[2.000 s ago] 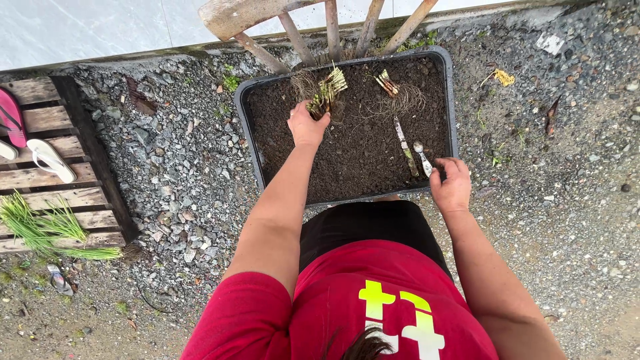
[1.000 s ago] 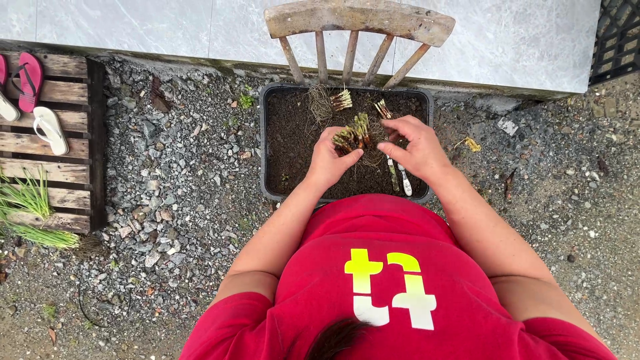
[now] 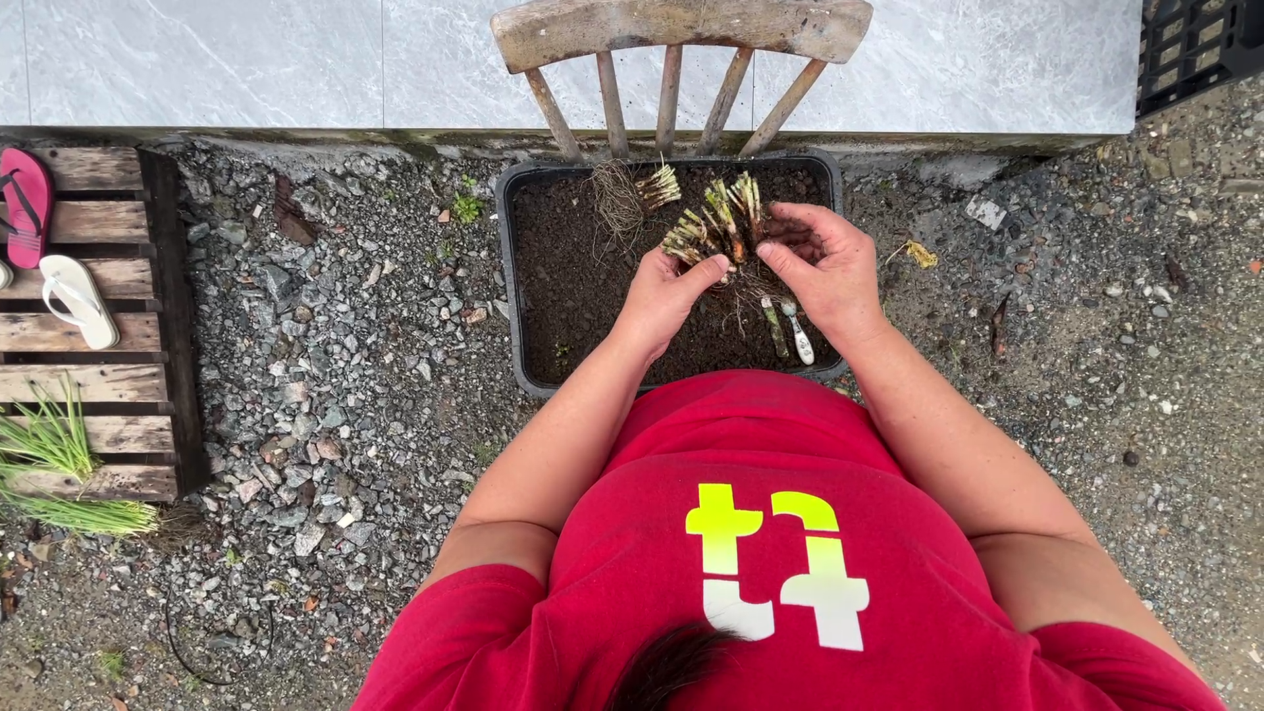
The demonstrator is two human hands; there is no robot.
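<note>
My left hand [image 3: 671, 291] grips a bunch of rooted, cut plant stems [image 3: 726, 222] above a black plastic trough of dark soil [image 3: 558, 286]. At the bunch's right side is my right hand [image 3: 829, 257], thumb and fingers bent around its edge; whether it grips any stems is hard to tell. Thin roots hang below the bunch. A smaller rooted clump [image 3: 657, 186] lies on the soil near the far rim. Close to the near right corner lie a narrow tool with a worn green handle [image 3: 775, 329] and a piece of cutlery with a patterned white handle [image 3: 798, 336], their upper ends partly hidden.
A wooden chair back [image 3: 681, 28] rises at the trough's far side, before a grey tiled ledge [image 3: 247, 64]. Left, a wooden pallet [image 3: 84, 331] bears flip-flops [image 3: 79, 301] and green leafy stalks [image 3: 54, 434]. Gravel [image 3: 346, 395] surrounds the trough; a black crate [image 3: 1200, 49] stands far right.
My right hand has moved from beside the white handle up to the bunch. The clump that lay at the trough's right is no longer seen apart from the bunch. The view has shifted.
</note>
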